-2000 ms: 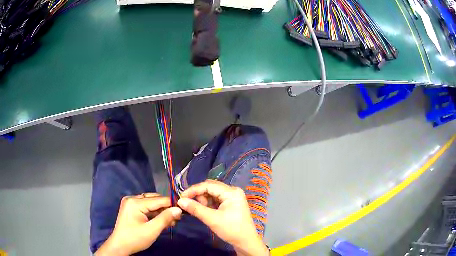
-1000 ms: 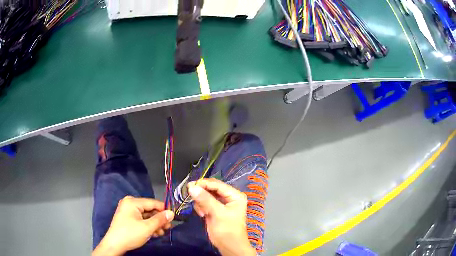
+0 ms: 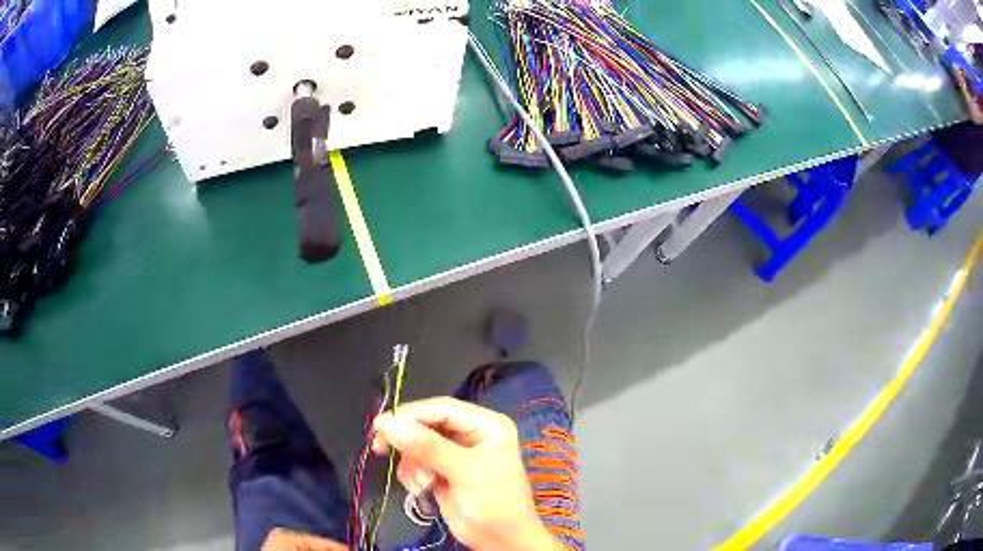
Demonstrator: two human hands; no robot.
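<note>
A wire harness (image 3: 359, 484) with red, dark and yellow leads is held over my lap. My right hand (image 3: 458, 457) has thumb and forefinger closed on a yellow lead and another wire near their ends. Silvery tips (image 3: 400, 353) stick up past the fingers, just short of the bench edge. My left hand (image 3: 302, 541) is mostly cut off by the bottom edge; its grip on the harness's lower part is out of the picture. The connector end is not visible. The black twisting head (image 3: 316, 205) projects from the white machine (image 3: 237, 75), with no wire at its tip.
A darker harness pile (image 3: 49, 194) lies left on the green bench (image 3: 453, 215). A fanned harness pile (image 3: 614, 92) lies right, beside the grey machine cable (image 3: 577, 205) hanging over the edge. Yellow tape (image 3: 361, 231) runs below the chuck. Blue stools (image 3: 803, 210) stand beyond on the right.
The view has shifted up, showing more of the machine. My right hand has moved up along the yellow lead, near the wire tips. My left hand has dropped to the bottom edge.
</note>
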